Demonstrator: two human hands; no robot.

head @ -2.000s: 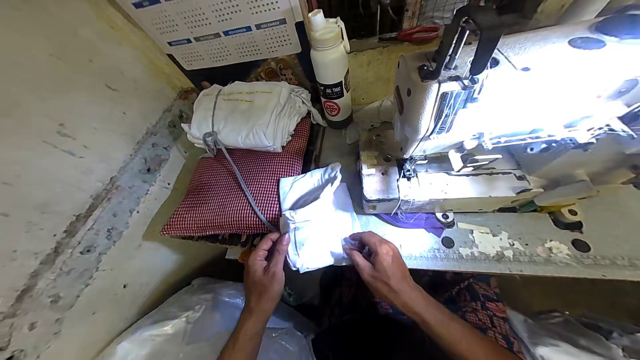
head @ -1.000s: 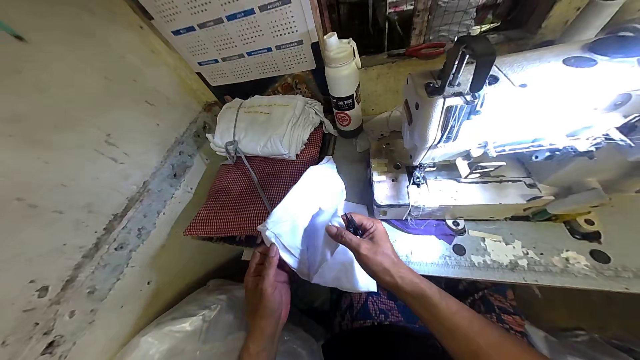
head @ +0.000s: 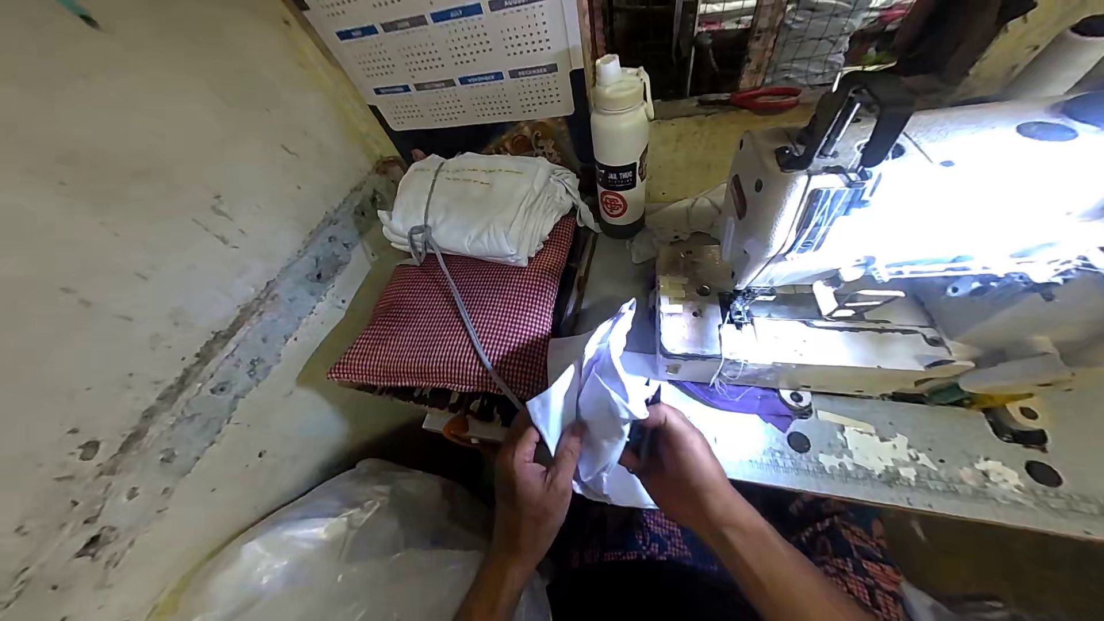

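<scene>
A crumpled piece of white cloth (head: pixel 599 397) is between my hands, at the table's front edge. My left hand (head: pixel 535 474) pinches its lower left part between thumb and fingers. At the cloth's right side, my right hand (head: pixel 677 461) grips it along with a small dark tool, mostly hidden by fingers and fabric. A grey cord (head: pixel 466 315) runs from a tied bundle of folded white cloth (head: pixel 492 203) down toward my left hand; whether the hand holds it cannot be told. The bundle rests on a red checked cushion (head: pixel 466 319).
An industrial sewing machine (head: pixel 802 345), brightly lit, stands to the right. A white bottle (head: pixel 619 147) stands behind the cushion. Red-handled scissors or pliers (head: pixel 766 99) lie on the back ledge. Purple cloth (head: pixel 742 401) lies before the machine, and a plastic bag (head: pixel 362 543) fills the lower left.
The cloth lay flatter between my hands two seconds ago; it was then lifted and spread, and is now bunched upright. A dark tool shows at my right hand in the two later frames.
</scene>
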